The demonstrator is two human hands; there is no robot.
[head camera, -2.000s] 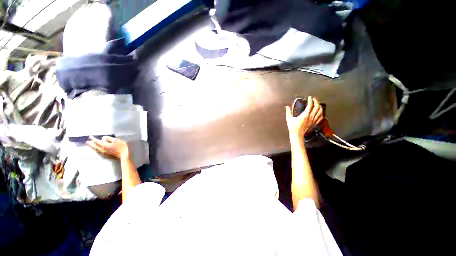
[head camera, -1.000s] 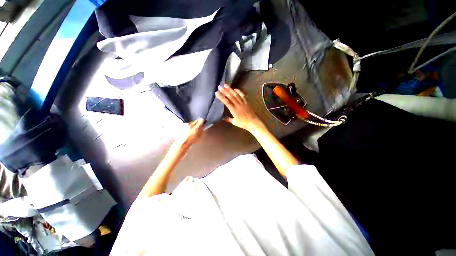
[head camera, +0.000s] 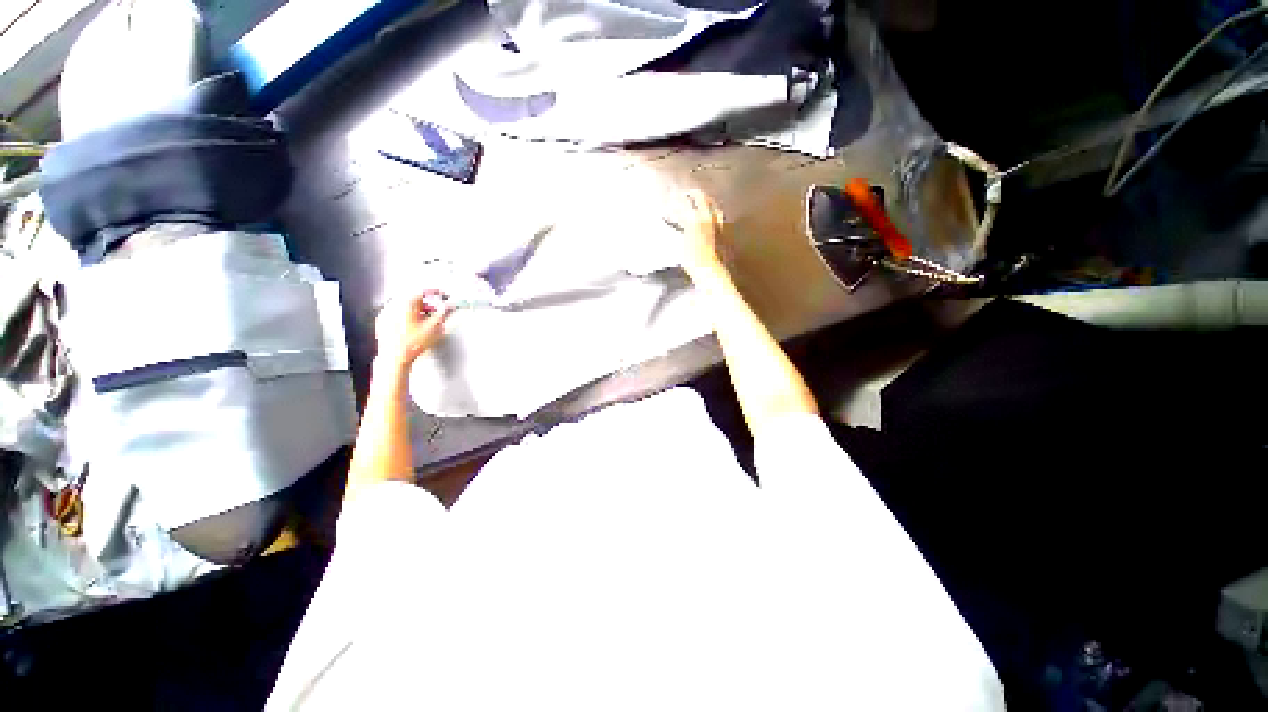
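A pale garment panel (head camera: 570, 341) lies across the ironing table cover (head camera: 779, 223) in front of me, with grey folds near its middle and glare over its upper part. My left hand (head camera: 415, 323) holds its left edge, fingers bent on the cloth. My right hand (head camera: 700, 230) is at its upper right edge; glare hides whether the fingers pinch the cloth. The steam iron (head camera: 846, 237), dark with an orange-red handle, stands on the cover to the right of my right hand, touched by neither hand.
A stack of finished panels (head camera: 209, 376) with a dark strip lies at left. A smartphone (head camera: 442, 150) lies beyond the panel. Waiting pieces (head camera: 668, 111) are heaped at the far side. The iron cord (head camera: 946, 274) runs right. A blue-edged crate (head camera: 313, 49) is at upper left.
The hands have moved apart. A pale panel now lies between them, where a dark and pale piece was handled a second ago. The iron, held two seconds ago, was released by one second ago.
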